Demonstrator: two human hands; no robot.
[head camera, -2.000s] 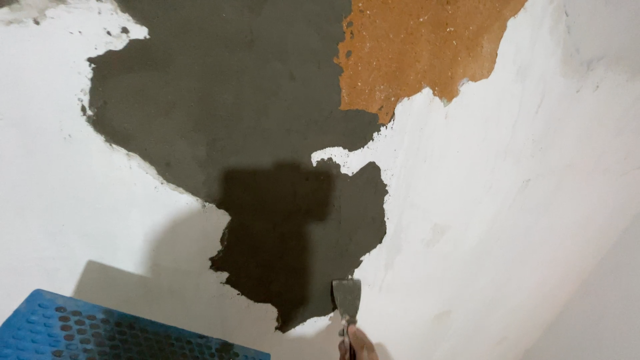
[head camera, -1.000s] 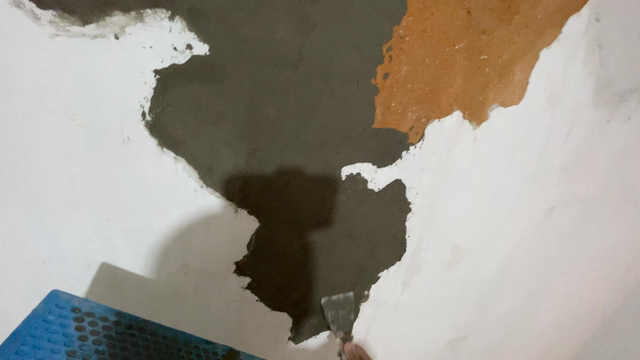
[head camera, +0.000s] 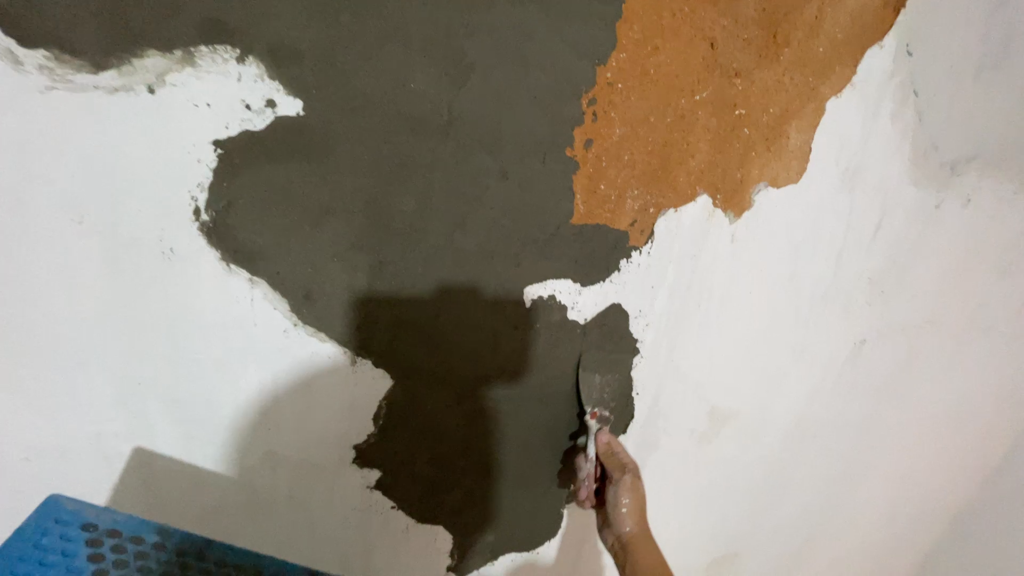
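My right hand (head camera: 618, 488), at the lower middle right, grips the handle of a putty knife (head camera: 606, 388) with its blade pointing up. The blade lies over the lower right lobe of a dark grey bare patch (head camera: 424, 184) on the wall, close to the ragged edge of the white coating (head camera: 768, 384). White smears mark the handle and my fingers. A narrow white tongue of coating juts leftward above the blade. My left hand is out of the frame.
An orange-brown area (head camera: 712, 104) borders the grey patch at the upper right. At the bottom left is a blue perforated plastic object (head camera: 68, 532), cut off by the frame. A dark shadow falls across the patch's lower part.
My right hand and the putty knife have moved up along the grey patch from its lower tip; more of the hand and wrist shows.
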